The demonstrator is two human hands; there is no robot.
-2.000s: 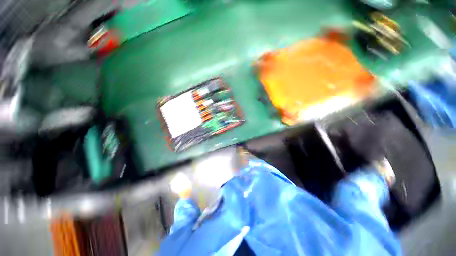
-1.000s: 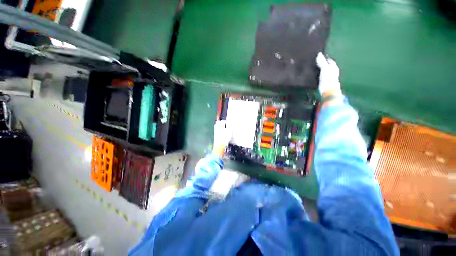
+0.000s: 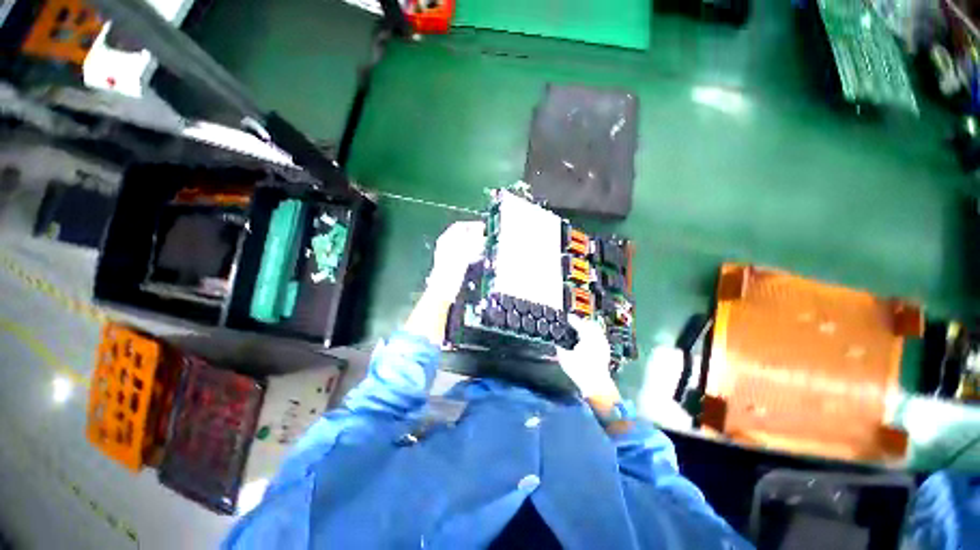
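A circuit board (image 3: pixel 529 252) with a large white rectangle, three orange blocks in a row and black round components on its near edge is tilted in front of my body. My gloved left hand (image 3: pixel 457 258) grips its left side. My gloved right hand (image 3: pixel 588 357) is on its near right edge. The solder pallet (image 3: pixel 469 331) shows partly beneath the board; the rest is hidden. A dark flat plate (image 3: pixel 584 148) lies on the green bench just beyond the board.
A black tote (image 3: pixel 360 269) at left holds teal strips (image 3: pixel 277 261) and small teal pieces (image 3: pixel 328 249). Below it stand an orange plate (image 3: pixel 126 395) and dark reddish panels (image 3: pixel 213 432). An orange ribbed tray (image 3: pixel 806 363) is on the right. A blue sleeve (image 3: pixel 946 514) shows at lower right.
My right hand has moved from the dark plate to the board's near edge. The board, flat before, is now tilted between both hands. The dark plate lies free on the bench.
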